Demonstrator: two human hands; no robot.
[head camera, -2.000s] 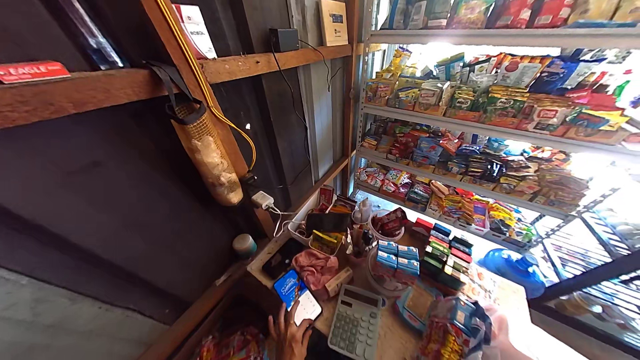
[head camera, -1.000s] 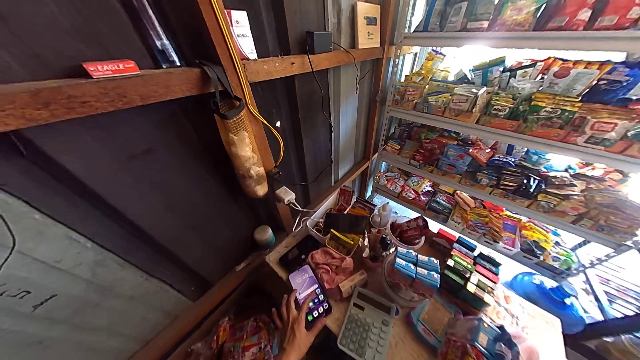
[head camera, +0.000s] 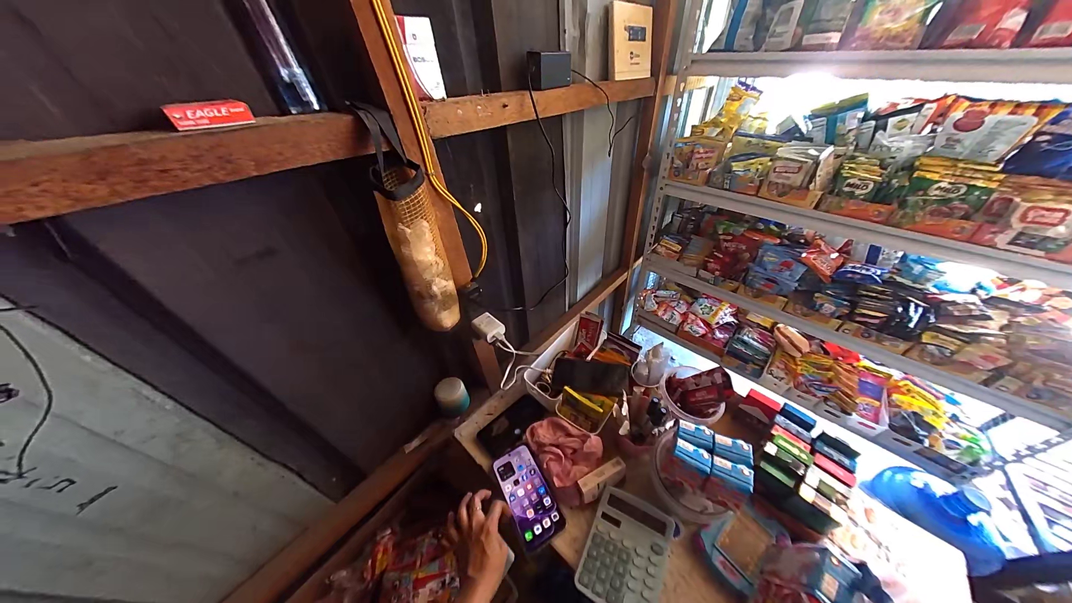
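My left hand (head camera: 479, 532) is at the bottom, palm down with fingers slightly curled and apart, just left of a smartphone (head camera: 528, 496). It holds nothing visible. The phone's lit screen shows rows of app icons; what supports it underneath cannot be told. A pink cloth (head camera: 565, 450) lies beside the phone's upper right, and a small pale box (head camera: 601, 479) is near the cloth. To the right of the phone sits a light grey calculator (head camera: 624, 548). My right hand does not show.
Tubs hold blue boxes (head camera: 714, 456) and dark red packets (head camera: 702, 392). Small coloured cartons (head camera: 800, 461) stand to their right, near a blue water jug (head camera: 934, 507). Packets fill the metal shelves (head camera: 871, 226). A mesh bag (head camera: 419, 251) hangs on the wall; red packets (head camera: 419, 565) lie at lower left.
The phone's screen has gone from a blue and white page to app icons. My left hand has moved off the screen to the phone's left side.
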